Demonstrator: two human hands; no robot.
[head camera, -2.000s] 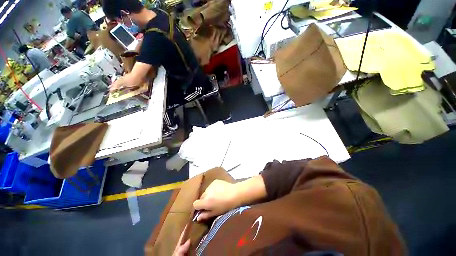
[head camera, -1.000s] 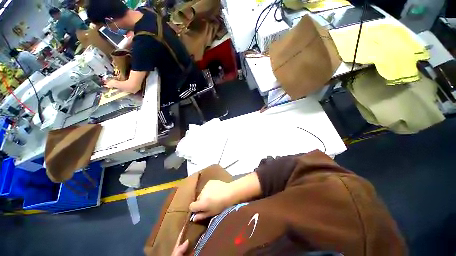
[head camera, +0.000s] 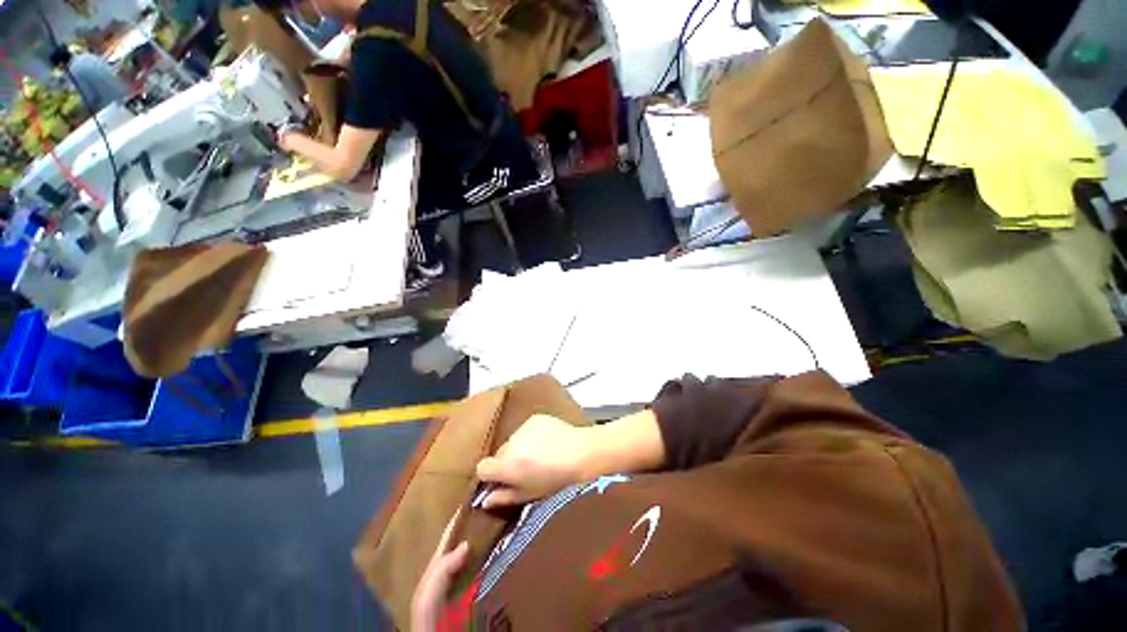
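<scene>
A brown sewn panel (head camera: 426, 494) with seam lines and a darker red-brown edge is held against my front at the lower middle. My right hand (head camera: 531, 458) comes in from the right in a dark cuff and is closed at the panel's folded edge. A small pale-and-dark glint shows under its fingertips; I cannot tell what it is. My left hand (head camera: 436, 585) is at the bottom edge, partly cut off, its fingers at the same folded edge below my right hand. Its grip is partly hidden.
A white tabletop (head camera: 667, 324) with a crumpled white heap (head camera: 513, 315) and dark threads lies just beyond. A brown panel (head camera: 797, 130) hangs off a table behind it. A seated person in black (head camera: 426, 93) works at left. Blue crates (head camera: 204, 401) and scraps stand on the floor.
The view has shifted, so the background sits higher. My left hand shows more and is slightly higher along the edge. My right hand stays at the same place on the panel.
</scene>
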